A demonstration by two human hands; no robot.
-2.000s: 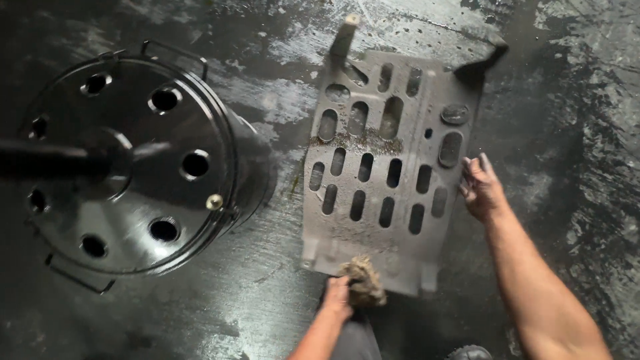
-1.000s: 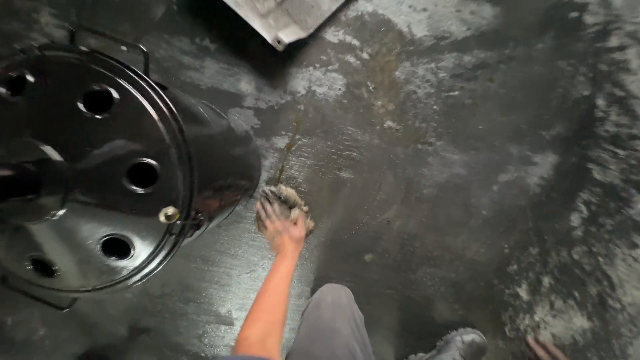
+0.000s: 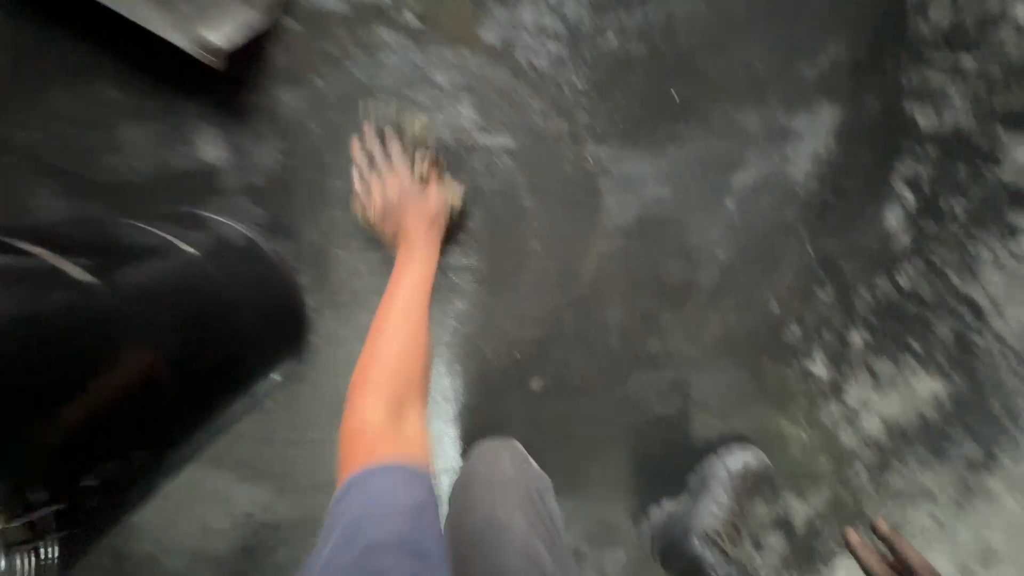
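My left hand (image 3: 400, 196) presses a crumpled, dirty rag (image 3: 414, 132) flat against the dark, stained floor (image 3: 608, 320). Its fingers are spread over the cloth, and motion blurs both. Only the fingertips of my right hand (image 3: 888, 548) show at the bottom right edge, over the floor beside a shoe; they are apart, with nothing seen between them, and the rest of that hand is out of frame.
A glossy black metal drum (image 3: 160, 320) stands at the left. The corner of a grey metal plate (image 3: 212, 40) juts in at the top left. My knee (image 3: 504, 504) and dark shoe (image 3: 712, 512) are at the bottom.
The slotted metal plate, earlier between my hands, now lies off at the top left. My right hand has let go of it. My left hand has gone from the plate to the floor with the rag.
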